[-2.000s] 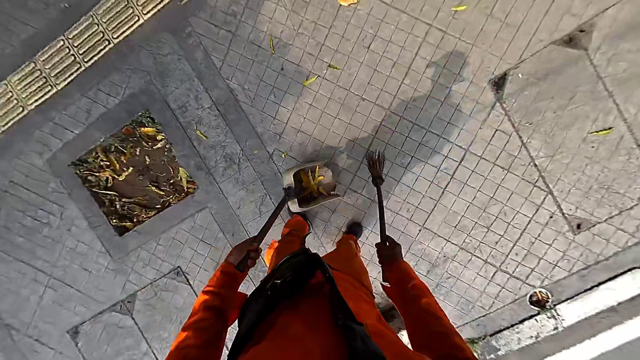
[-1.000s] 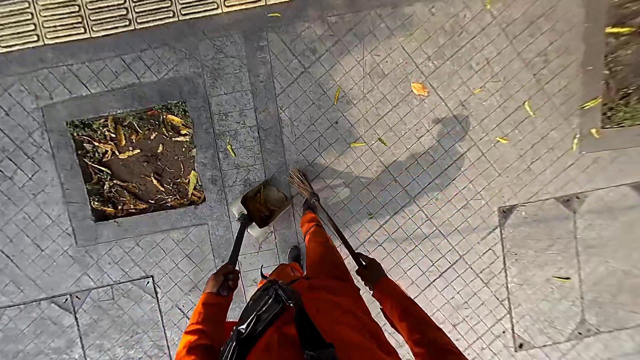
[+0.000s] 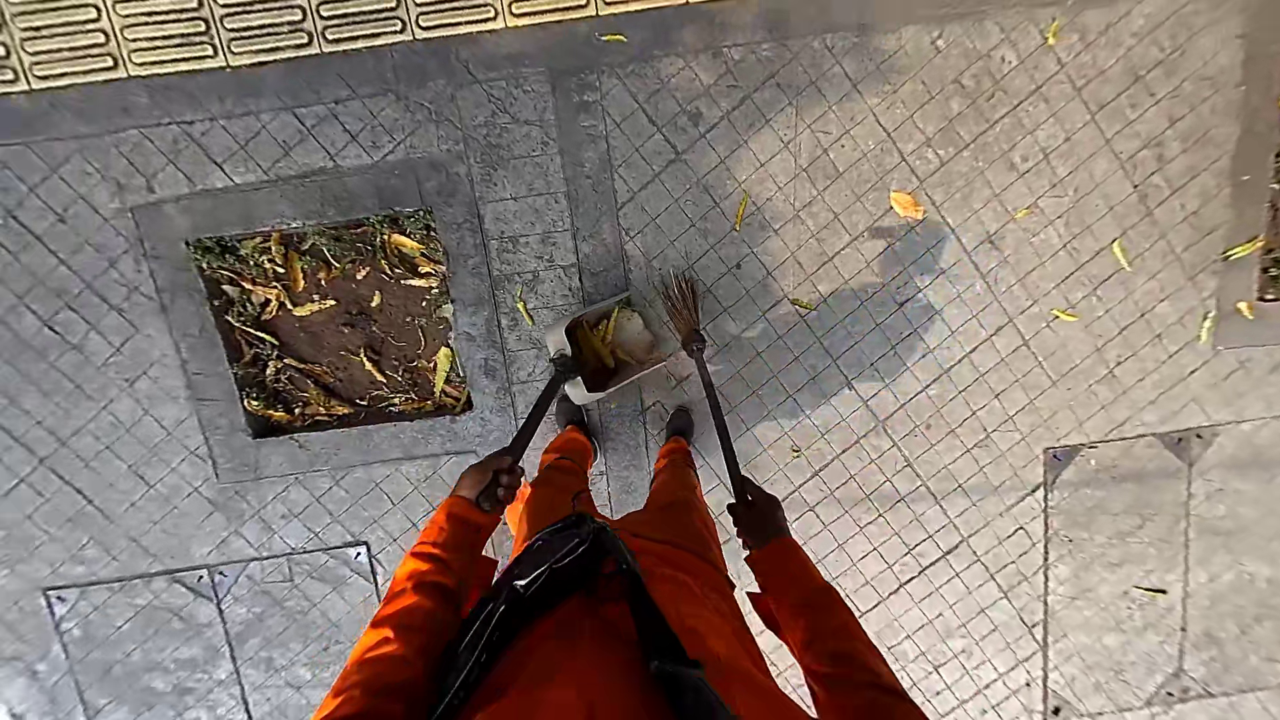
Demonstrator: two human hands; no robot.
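Observation:
My left hand (image 3: pixel 490 481) is closed round the dark handle of a long-handled dustpan (image 3: pixel 635 377). The pan, pale and box-shaped, lies just in front of my shoes with yellow leaves (image 3: pixel 597 342) in it. In my right hand (image 3: pixel 759 514) is the stick of a short broom (image 3: pixel 703 372), its brown bristles fanned out and pointing away from me. The bristles are a little to the right of the pan's open side, apart from it. An orange-brown leaf (image 3: pixel 907 205) lies on the paving further off to the right.
A square soil bed (image 3: pixel 340 320) with dry leaves is sunk in the paving at left. Yellow tactile tiles (image 3: pixel 360 30) run along the top left. Small yellow leaves (image 3: pixel 1120 254) are scattered at right, by another bed's edge. Paved-over covers (image 3: pixel 1118 560) lie at lower right and lower left.
The broom has swung from beside the pan, where it slanted across my right leg, to the right and now points forward. The view has turned since the oldest frame.

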